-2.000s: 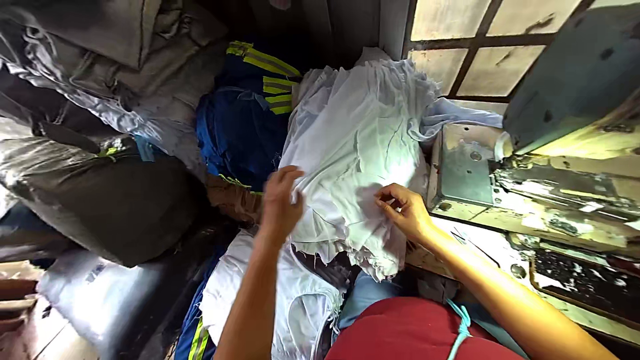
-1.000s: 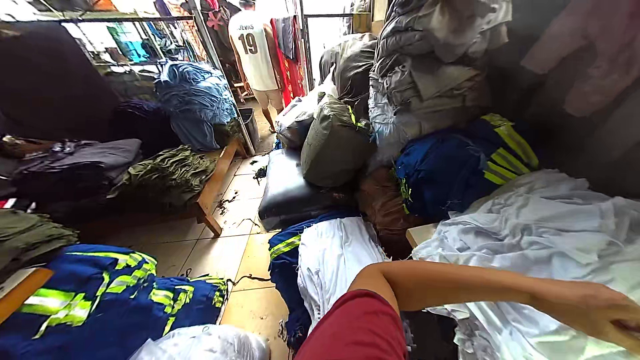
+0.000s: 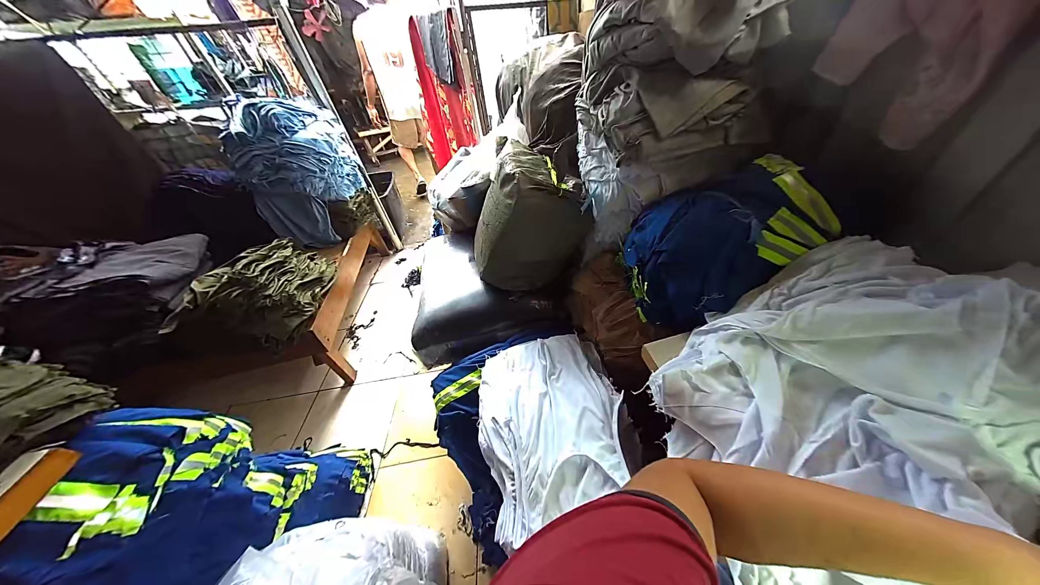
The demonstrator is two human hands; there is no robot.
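Only my left forearm, bare below a dark red sleeve, shows at the lower right; it reaches over a big pile of white cloth (image 3: 821, 349), and the hand lies beyond the right edge. My right hand is out of view too. Left of that pile, a stack of white fabric pieces (image 3: 548, 422) with frayed edges lies over navy cloth (image 3: 463, 414) with a yellow-green reflective strip. A navy bundle with reflective strips (image 3: 699, 244) sits behind the white pile.
Several stuffed sacks, among them a dark green one (image 3: 524, 219), stand on a black padded seat (image 3: 479, 301). A wooden bench (image 3: 341, 301) holds olive cloth (image 3: 260, 288). Navy reflective garments (image 3: 187, 479) lie lower left. A person (image 3: 394, 73) is near the doorway at the back.
The view has swung far left from the sewing machine. Both hands were over the white cloth two seconds ago and are now out of view. The person at the back has stepped farther off.
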